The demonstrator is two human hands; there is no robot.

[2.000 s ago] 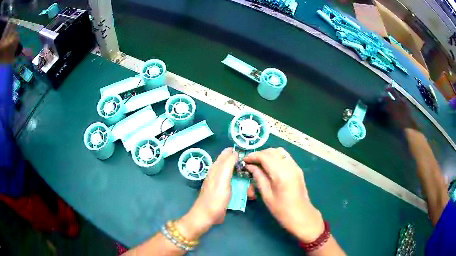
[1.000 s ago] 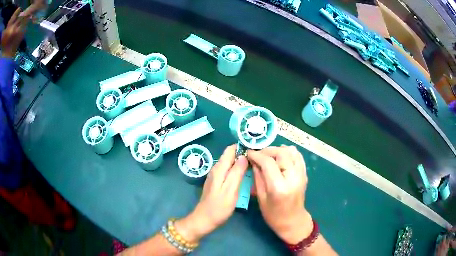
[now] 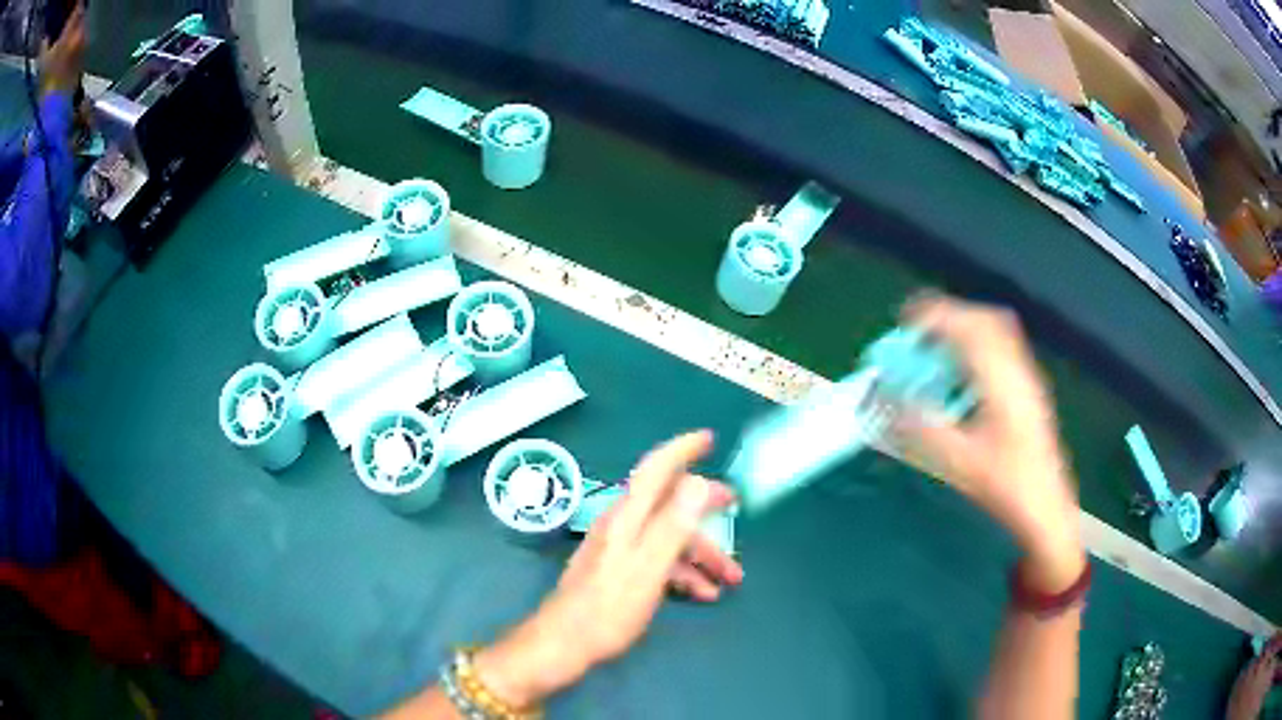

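My right hand (image 3: 984, 422) grips a turquoise fan unit (image 3: 808, 443) by its round head, above the pale rail. The unit is blurred, its open handle pointing down and left toward my left hand. My left hand (image 3: 640, 556) has its fingers apart and holds nothing that I can see. Another fan unit (image 3: 533, 487) stands on the green bench beside my left hand, its handle partly hidden by the fingers. Several more fan units (image 3: 398, 453) stand clustered to the left, with thin dark wires at their necks.
Fan units (image 3: 761, 265) lie spaced along the dark belt beyond the pale rail (image 3: 633, 304). A glittering pile of small parts (image 3: 1142, 685) is at lower right. A black machine (image 3: 176, 134) and a worker's blue sleeve are at left. A turquoise heap (image 3: 998, 120) lies on the far bench.
My right hand has lifted the fan unit away to the right, and it is now tilted. My left hand has let go and opened. The belt's fan units have moved left.
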